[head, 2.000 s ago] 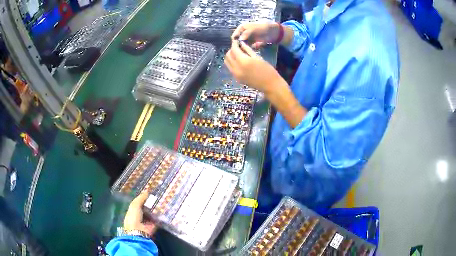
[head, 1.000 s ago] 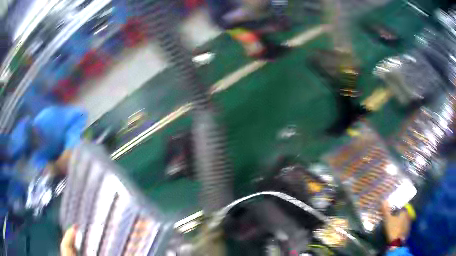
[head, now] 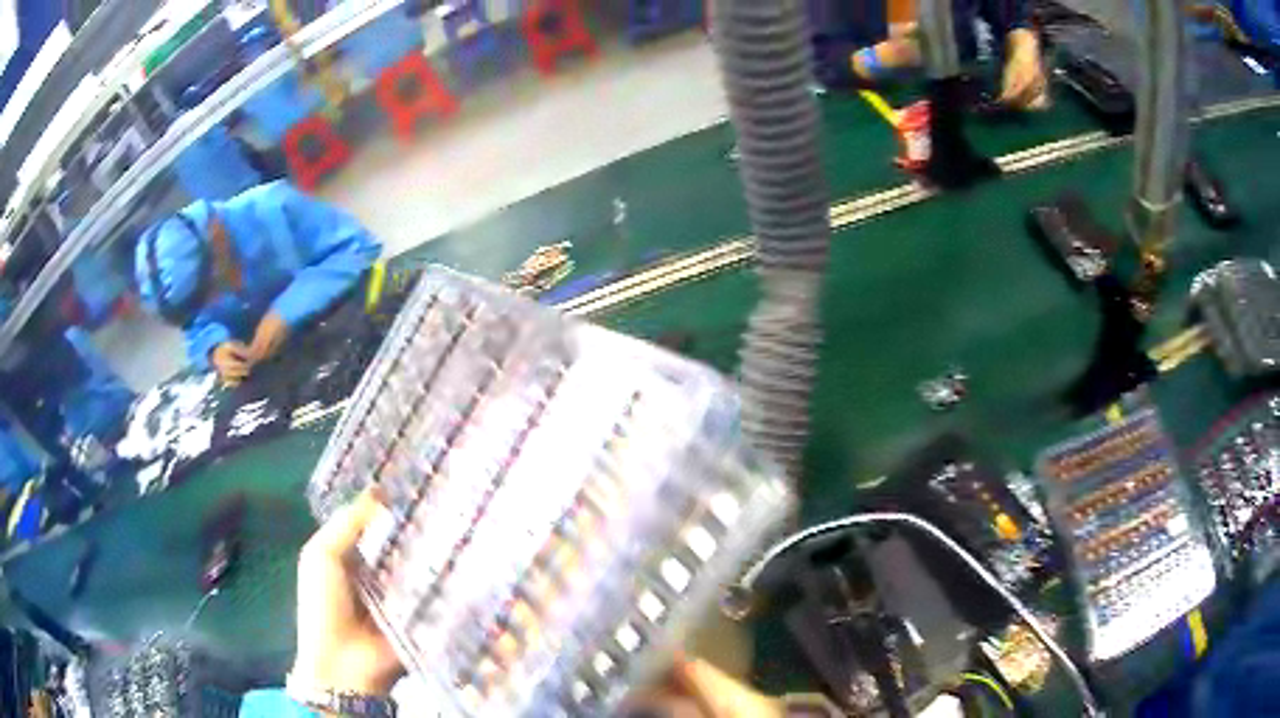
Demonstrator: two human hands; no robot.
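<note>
A clear blister tray (head: 548,477), apparently stacked, is tilted up in front of me. It shows rows of small orange-and-dark parts, bright white glare and a row of white squares along its right edge. My left hand (head: 337,603), with a metal band at the wrist, grips its lower left edge, the fingers partly behind it. My right hand (head: 716,690) is blurred at the bottom of the picture, at the tray's lower right edge, mostly hidden or cut off.
A ribbed grey hose (head: 779,211) hangs behind the tray. On the green bench (head: 898,337) at right lie another parts tray (head: 1130,533), black fixtures (head: 842,603), a white cable (head: 898,522) and a tray stack (head: 1242,316). A person in blue (head: 267,267) sits far left.
The view has swung left, away from the nearby worker. The tray in my left hand has moved left, then up to the middle of the view, and my right hand now shows beside it.
</note>
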